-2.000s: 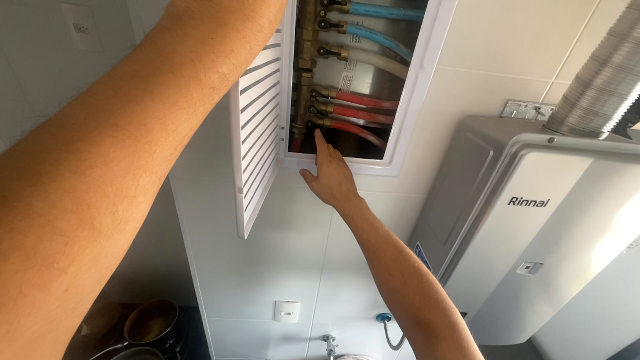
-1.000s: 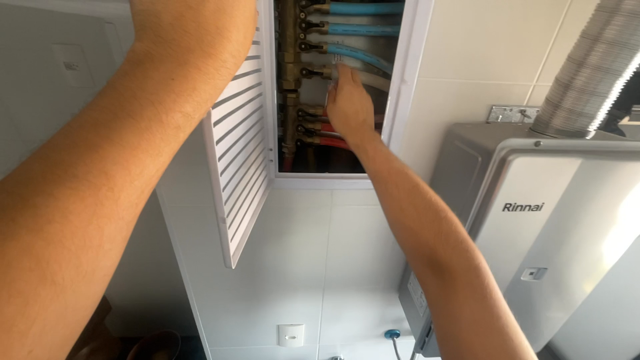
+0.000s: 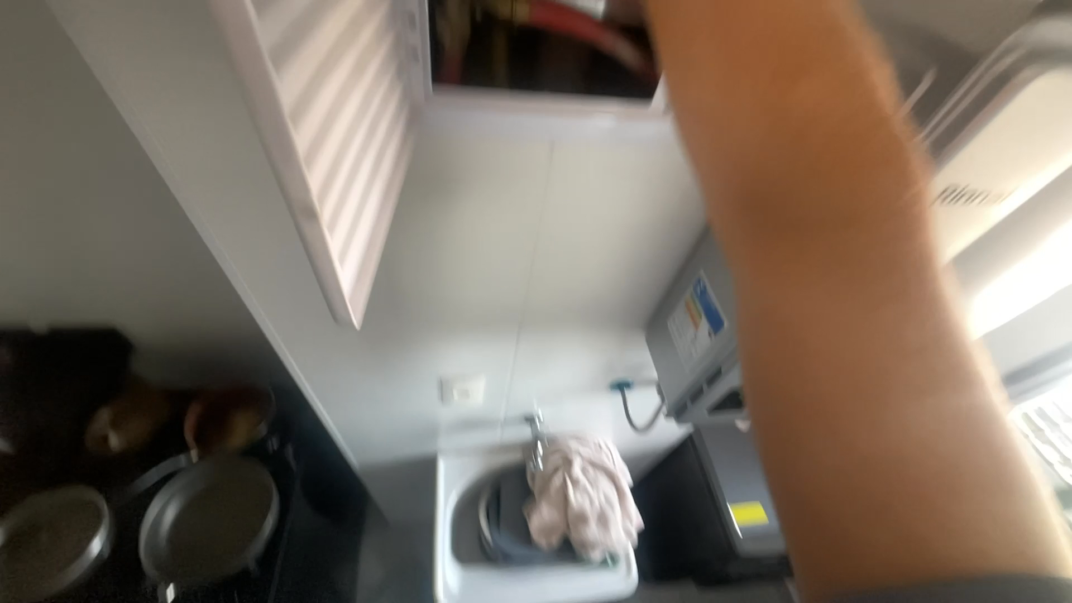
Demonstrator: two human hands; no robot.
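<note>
My right forearm (image 3: 837, 293) reaches up across the right side of the view, past the lower right corner of the wall cabinet's white frame (image 3: 544, 102). The right hand itself is beyond the top edge, so what it touches is hidden. My left hand and arm are out of view. Inside the cabinet a red hose (image 3: 582, 23) on a brass fitting shows, blurred. The louvered white door (image 3: 331, 142) hangs open at the left of the cabinet.
A Rinnai gas water heater (image 3: 997, 159) is on the right wall, partly behind my arm. Below stand a white laundry sink (image 3: 536, 582) with a pinkish cloth (image 3: 582, 498) over it and a tap (image 3: 537, 435). Pans (image 3: 209, 519) sit on a dark stove at lower left. A wall outlet (image 3: 462, 389) is above the sink.
The view has swung down, bringing the sink and pans into sight. My left arm, raised across the left side before, is gone from view. My right hand, earlier at the hoses, has left the picture.
</note>
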